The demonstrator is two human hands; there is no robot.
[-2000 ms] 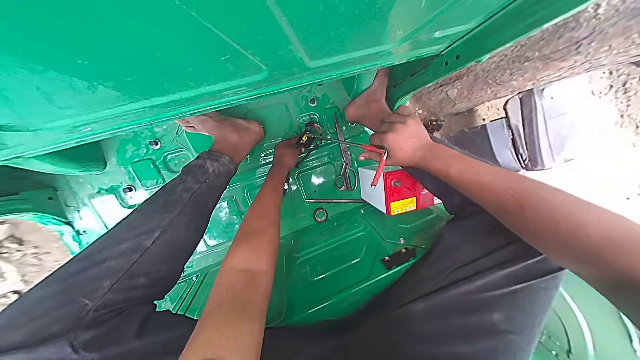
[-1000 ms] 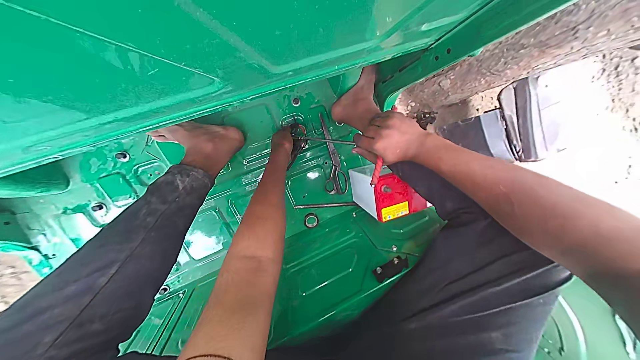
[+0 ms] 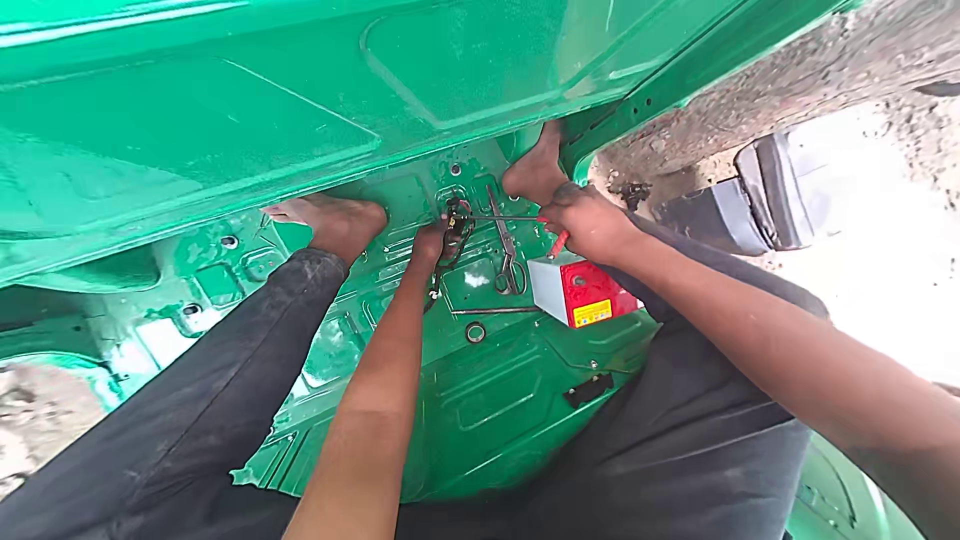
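Note:
My left hand (image 3: pixel 430 241) holds a dark wiring part (image 3: pixel 454 232) with small metal pieces, just above the green metal floor. In my right hand (image 3: pixel 589 221) is a screwdriver (image 3: pixel 502 218) with a thin metal shaft that reaches left to the wiring part; whether the tip touches it I cannot tell. A red handle piece (image 3: pixel 559 244) shows below the right fingers. Large metal scissors (image 3: pixel 505 244) lie between the hands, partly under the shaft. Below the right hand stands a red and white battery-like box (image 3: pixel 581 292) with a yellow label.
A thin metal rod (image 3: pixel 495 310), a metal ring (image 3: pixel 475 332) and a black bracket (image 3: pixel 589 390) lie on the green floor panel (image 3: pixel 487 397). My bare feet rest under a large green panel (image 3: pixel 300 97). A dark padded seat (image 3: pixel 772 195) is on the ground outside, at right.
Two seconds ago the red-handled tool was at my right hand, angled near the scissors; now its shaft runs level to the wiring at my left hand. My left hand stays at the wiring.

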